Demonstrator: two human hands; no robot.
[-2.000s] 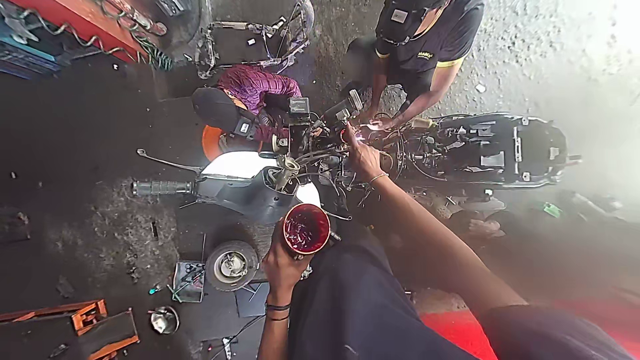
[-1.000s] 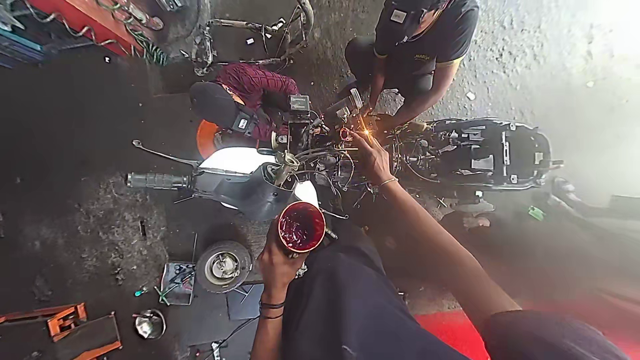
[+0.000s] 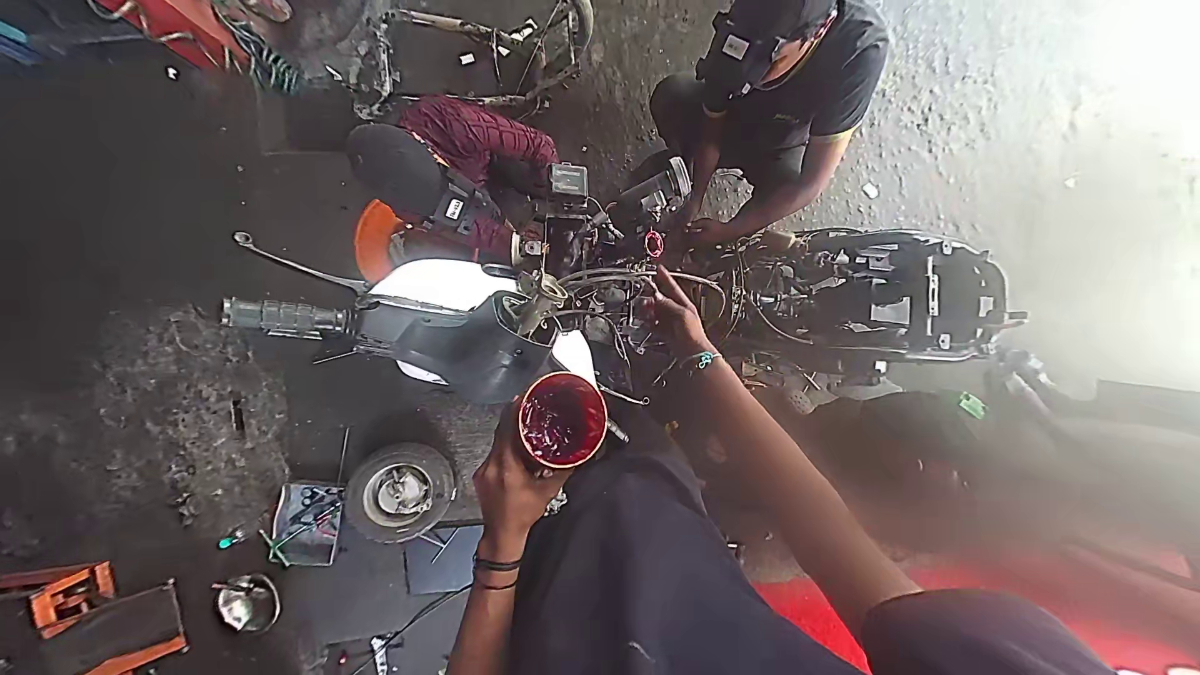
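My left hand (image 3: 516,483) is wrapped round a cup-shaped container (image 3: 562,419) with dark red, shiny contents, at the lower middle. My right hand (image 3: 673,314) reaches into the middle of a partly stripped scooter, beside its cables (image 3: 600,277). Just beyond its fingertips is a small red ring-shaped thing (image 3: 654,244); whether the fingers hold it is unclear. To the left are the scooter's handlebar grip (image 3: 286,317), brake lever (image 3: 291,261) and white front panel (image 3: 441,284). The bare rear frame (image 3: 933,291) extends right.
One person in maroon sleeves (image 3: 473,136) crouches beyond the handlebar; another in a dark shirt (image 3: 797,103) has hands at the scooter. Lower left lie a wheel (image 3: 401,492), a tool tray (image 3: 330,553), a metal bowl (image 3: 247,603) and an orange-framed stand (image 3: 141,637). Another frame (image 3: 469,98) lies top left.
A bright orange spark near my right fingertips one second ago is gone. The small red ring now shows clearly beyond them. My left hand keeps hold of the container.
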